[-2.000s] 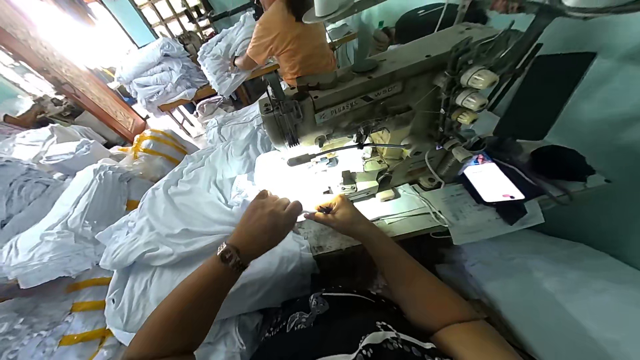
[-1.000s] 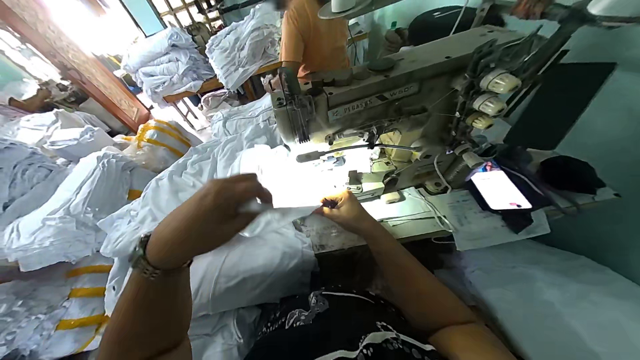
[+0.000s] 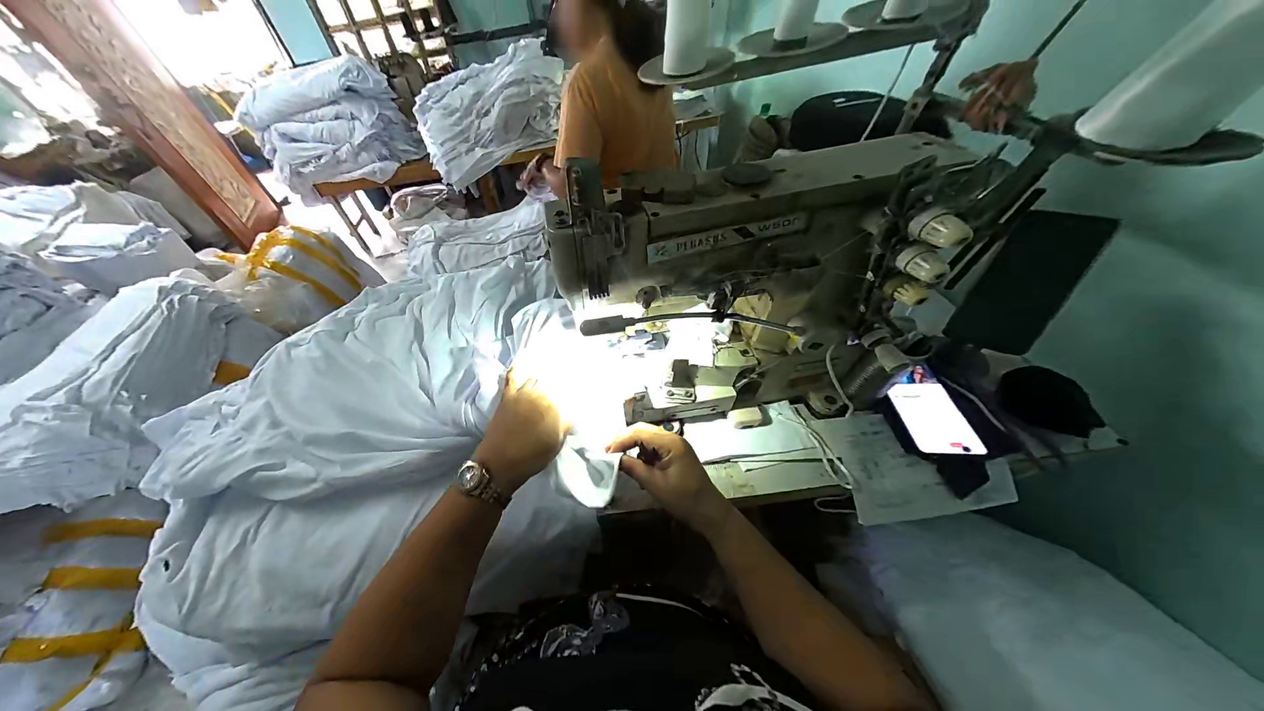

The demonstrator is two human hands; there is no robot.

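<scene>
A Pegasus industrial sewing machine (image 3: 731, 237) stands in front of me, its lamp shining brightly on the work area. White fabric (image 3: 385, 395) spreads from the machine bed down to the left. My left hand (image 3: 523, 430), with a wristwatch (image 3: 476, 479), lies on this fabric at the front left of the needle area, its fingertips lost in the glare. Close to the bed's front edge, my right hand (image 3: 667, 469) pinches a white fabric edge (image 3: 590, 474) between thumb and fingers. A dark gap shows inside its curled fingers.
Thread cones (image 3: 686, 35) stand above the machine. A lit phone (image 3: 936, 420) and papers (image 3: 889, 474) lie to the right. White cloth bundles (image 3: 118, 365) and a yellow-taped sack (image 3: 296, 267) fill the left. Behind the machine, a person in an orange shirt (image 3: 622, 118) is beside fabric piles (image 3: 494, 109).
My left hand, raised with a fabric edge a second ago, is now down on the cloth nearer the machine. My right hand stays near the bed's front edge.
</scene>
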